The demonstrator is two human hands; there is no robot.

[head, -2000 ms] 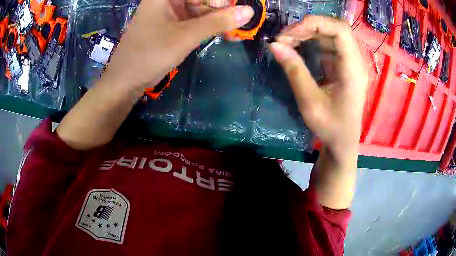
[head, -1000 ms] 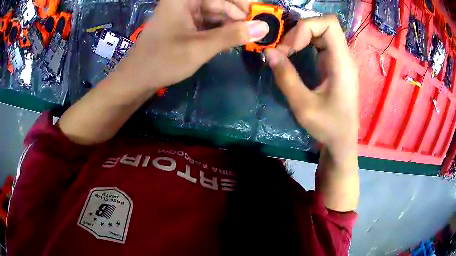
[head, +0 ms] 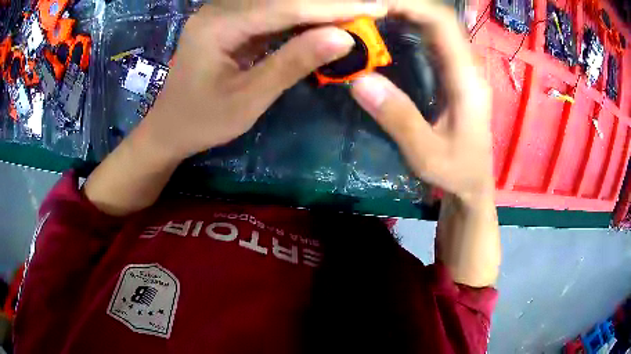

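An orange speaker holder (head: 376,45) with a dark round speaker in it is held up over the bench at the top middle. My left hand (head: 256,76) grips it from the left, thumb on the dark disc. My right hand (head: 436,110) is at its right side, thumb tip at the holder's lower edge and fingers curled over its top; both hands hold it. The right fingertips are blurred and partly hidden behind the holder. A white circuit board (head: 139,77) lies on the bench left of my left hand.
Orange holders (head: 62,29) and several boards (head: 72,97) are piled at far left. A thin yellow stick (head: 126,53) lies above the white board. A red compartment tray (head: 515,148) at right has boards (head: 513,15) along its far edge. The green bench edge (head: 297,196) runs in front of me.
The orange holder has tilted and shifted slightly in my hands. My right fingers have moved from beside it to over its top edge. My left hand still grips it.
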